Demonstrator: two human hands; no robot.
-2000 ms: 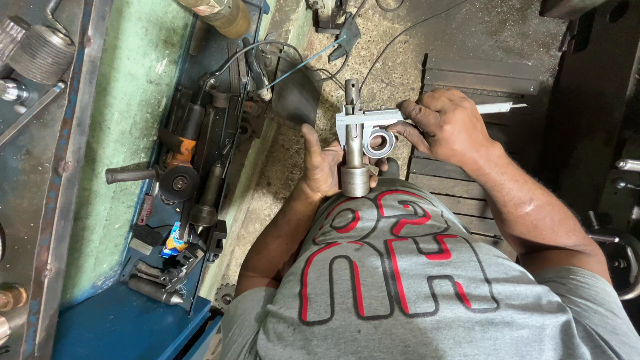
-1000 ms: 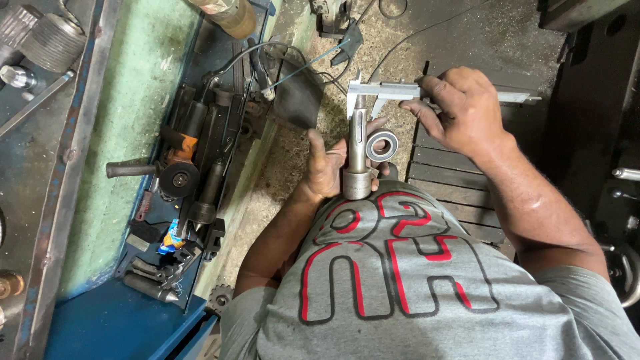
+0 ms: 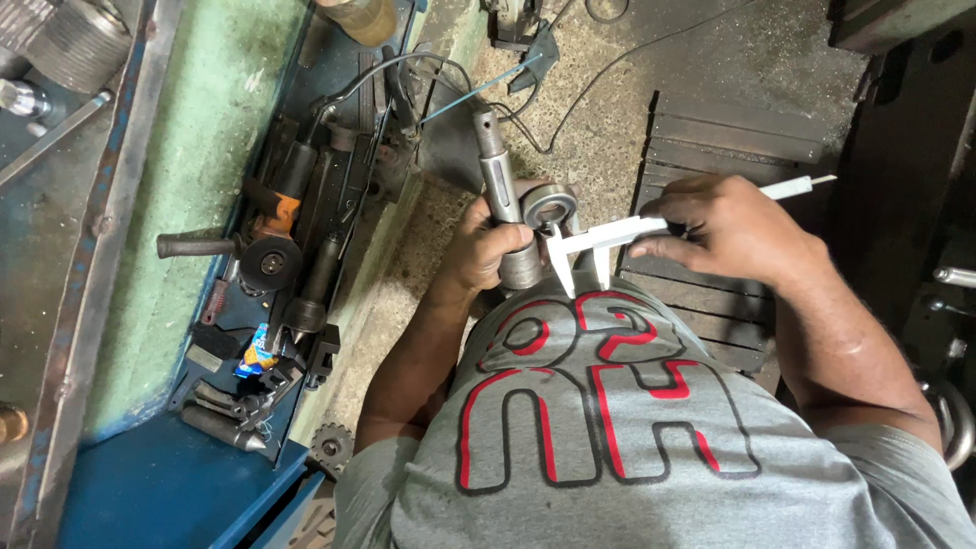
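Note:
My left hand [image 3: 488, 248] grips a steel shaft [image 3: 499, 183] by its lower part, the thumb across it. The shaft has a threaded end with a cross hole, a keyway slot and a thicker grooved base, and it leans slightly left at the top. A ball bearing [image 3: 550, 206] sits just right of the shaft, with the left fingers partly hidden behind it. My right hand [image 3: 717, 229] is closed on a vernier caliper [image 3: 610, 232]. The caliper's parted jaws point down in front of my shirt, below the bearing, with nothing between them; its depth rod sticks out at the far right.
An angle grinder [image 3: 274, 229] lies on the blue tray [image 3: 191, 488] at left, among a drill chuck [image 3: 305, 313], a live-centre-like pointed tool [image 3: 221, 427] and a small blue packet [image 3: 257, 351]. Cables [image 3: 579, 99] cross the floor. Slatted boards [image 3: 709, 305] lie beneath my right hand.
The caliper has come away from the shaft's upper part and down toward my shirt, its jaws now pointing downward. The shaft has tilted left at its top.

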